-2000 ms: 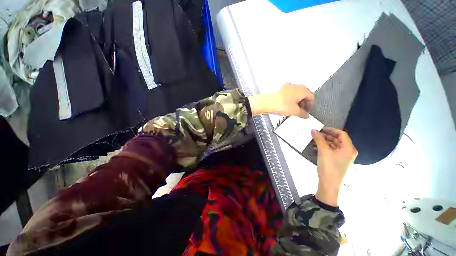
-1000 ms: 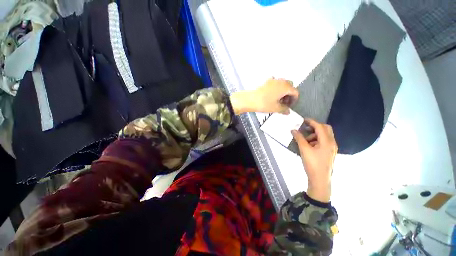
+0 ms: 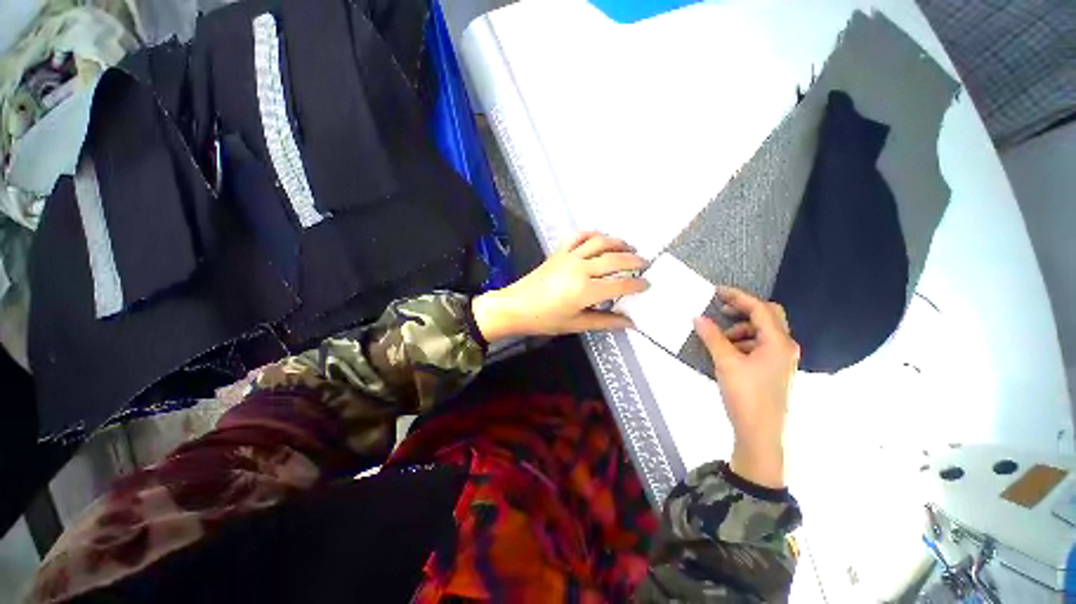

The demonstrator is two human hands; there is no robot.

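Note:
The white card [image 3: 668,300] lies on the near corner of the grey garment panel [image 3: 743,218], at the ruler-marked table edge. A dark navy pocket piece [image 3: 844,248] lies on the panel. My left hand [image 3: 575,287] is at the card's left side, its fingertips at the card and panel edge; whether it holds anything is hidden. My right hand [image 3: 749,342] pinches the card's right corner between thumb and fingers, over the panel.
The white table [image 3: 614,130] has a ruler-marked front edge. Dark cut panels [image 3: 354,266] with pale strips [image 3: 283,124] lie at the left beside blue cloth [image 3: 463,142]. White machine parts [image 3: 1003,501] with a tan patch [image 3: 1036,485] are at lower right.
My left hand has moved left and down, from the card's top corner to its left side. My right hand stays at the card's right corner. The view has shifted since the earliest frame.

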